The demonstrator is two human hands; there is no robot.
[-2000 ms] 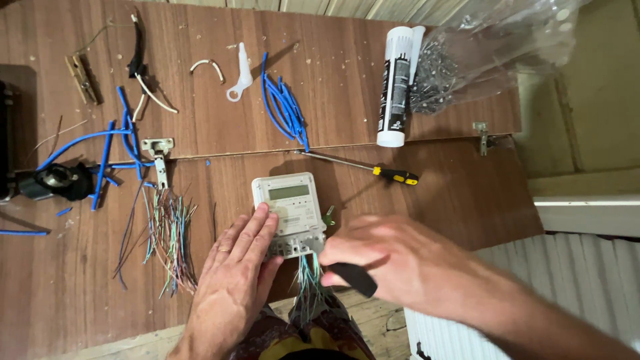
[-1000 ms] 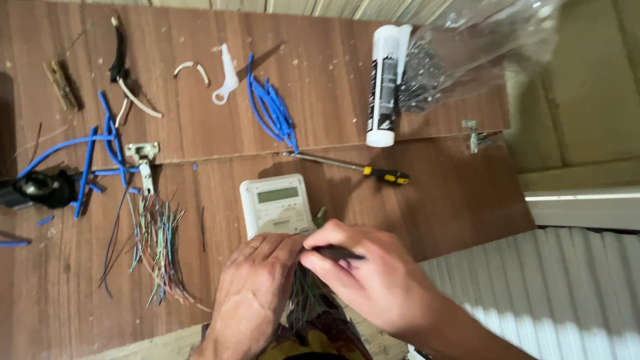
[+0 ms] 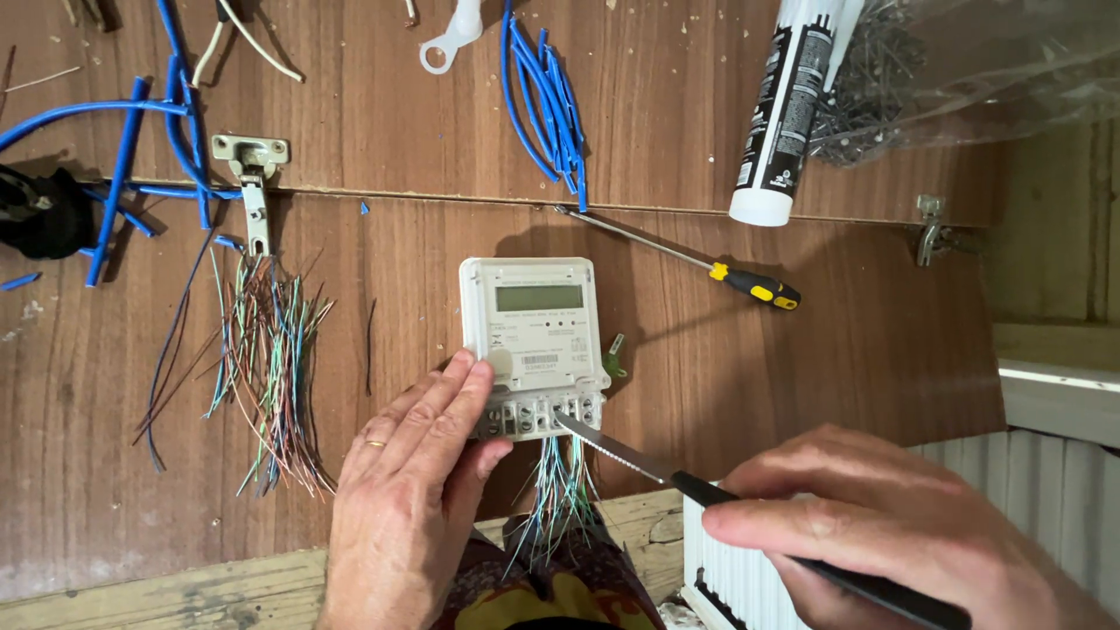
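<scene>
A white electricity meter [image 3: 538,324] with a grey display lies face up on the wooden board. My left hand [image 3: 416,490] rests its fingers on the meter's lower left edge, thumb at the lower corner. In my right hand [image 3: 875,525] is a black-handled serrated knife [image 3: 621,455], its tip at a screw in the meter's terminal row [image 3: 542,416]. Thin coloured wires [image 3: 556,490] hang from the terminals in two bunches. A small green piece [image 3: 615,360] sits by the meter's right side.
A yellow-and-black screwdriver [image 3: 691,258] and blue cable sheathing [image 3: 547,105] lie beyond the meter. At left are a wire bundle [image 3: 276,385], a metal hinge [image 3: 254,192] and a black object [image 3: 44,214]. A sealant tube [image 3: 779,122] and a plastic bag of nails [image 3: 866,87] lie upper right.
The right hand has moved away from the meter to the right, so that the knife blade and the terminals now show. The view has come closer to the board.
</scene>
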